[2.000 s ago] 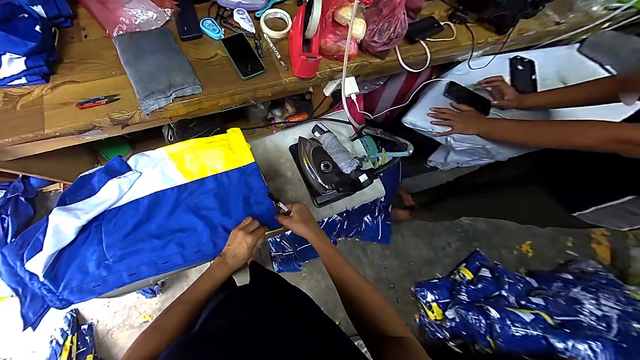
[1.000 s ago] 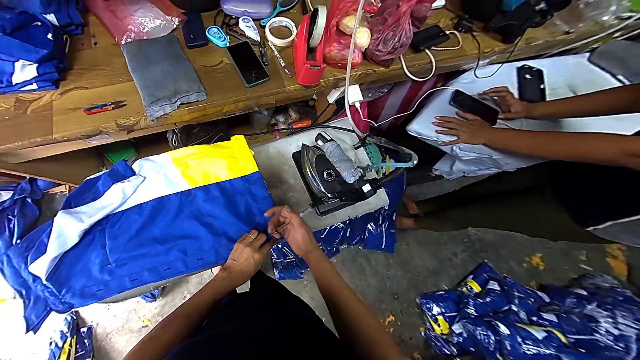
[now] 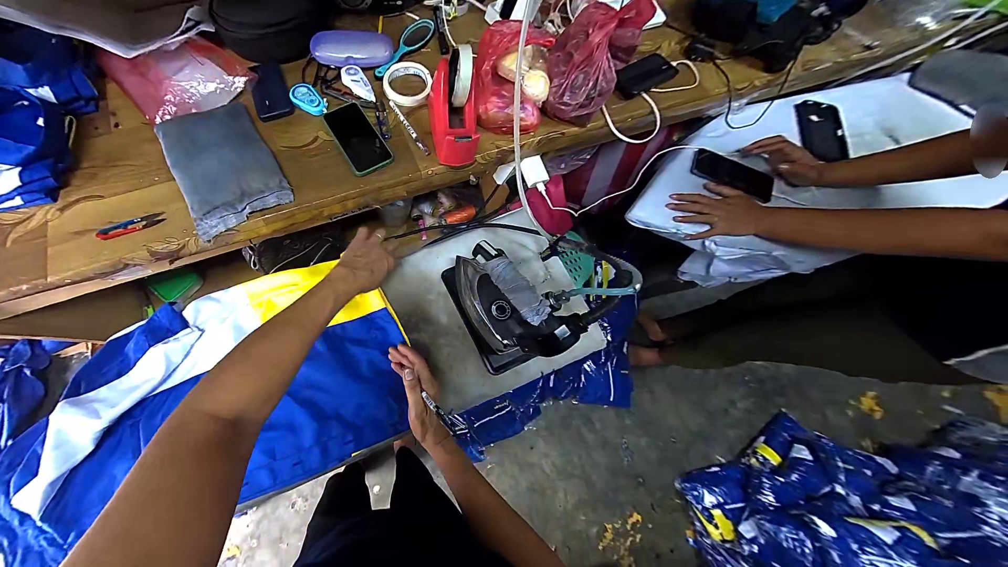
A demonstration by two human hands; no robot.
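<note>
A blue, white and yellow garment (image 3: 315,394) lies spread over the ironing board (image 3: 425,276). My left hand (image 3: 364,261) is at its far yellow corner; whether the fingers grip the cloth is unclear. My right hand (image 3: 417,394) rests at the blue edge with a pen (image 3: 435,411) held against the palm, its fingers near the cloth. Right of the garment, a steam iron (image 3: 504,303) with a grey cloth-wrapped handle sits on a dark rest.
A wooden table (image 3: 71,252) along the back holds a folded grey cloth (image 3: 224,165), a phone (image 3: 358,138) and a red tape dispenser (image 3: 454,110). Another person's hands (image 3: 720,209) touch a phone on a white surface. Plastic-wrapped blue garments (image 3: 827,496) lie on the floor.
My left hand has moved from the garment's near edge, beside my right hand, to its far yellow corner. The iron has stayed on its rest.
</note>
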